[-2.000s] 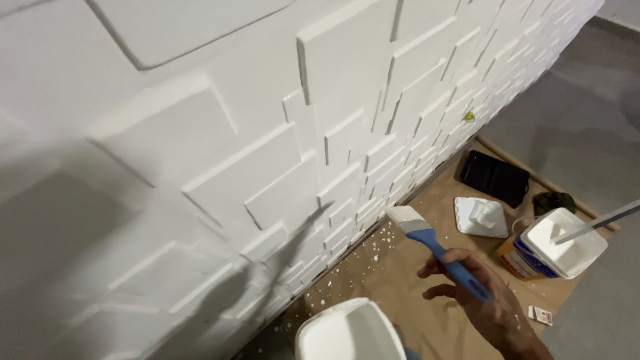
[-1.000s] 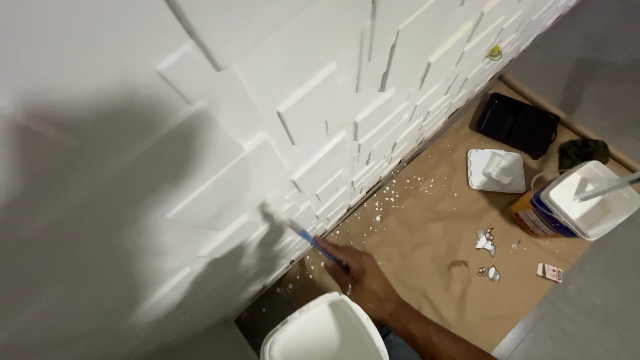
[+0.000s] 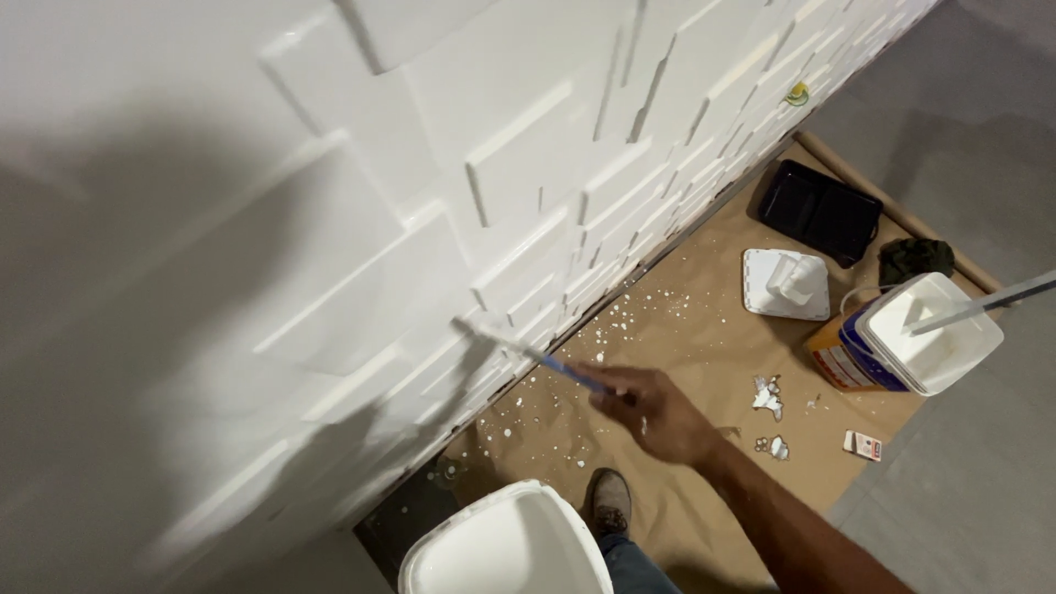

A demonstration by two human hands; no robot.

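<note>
My right hand [image 3: 652, 412] grips the blue handle of a paintbrush [image 3: 569, 373]. The white bristles point left and lie at the lower part of a white wall of raised rectangular relief panels [image 3: 520, 148]; whether they touch it I cannot tell. Below the hand, at the bottom edge, is an open white plastic tub [image 3: 507, 544] with white paint inside. My left hand is out of view, so what it holds is hidden.
Brown paper [image 3: 660, 346] spotted with white paint covers the floor. On it lie a black paint tray [image 3: 819, 213], a white lid [image 3: 784, 285], a paint bucket [image 3: 924, 334] with a stick, a dark cloth [image 3: 916, 260] and a small box [image 3: 862, 445]. A boot [image 3: 610, 499] stands beside the tub.
The brush first stood clear of the wall with its bristles raised. My right hand has since brought it left to the wall's lower panels. The view has shifted.
</note>
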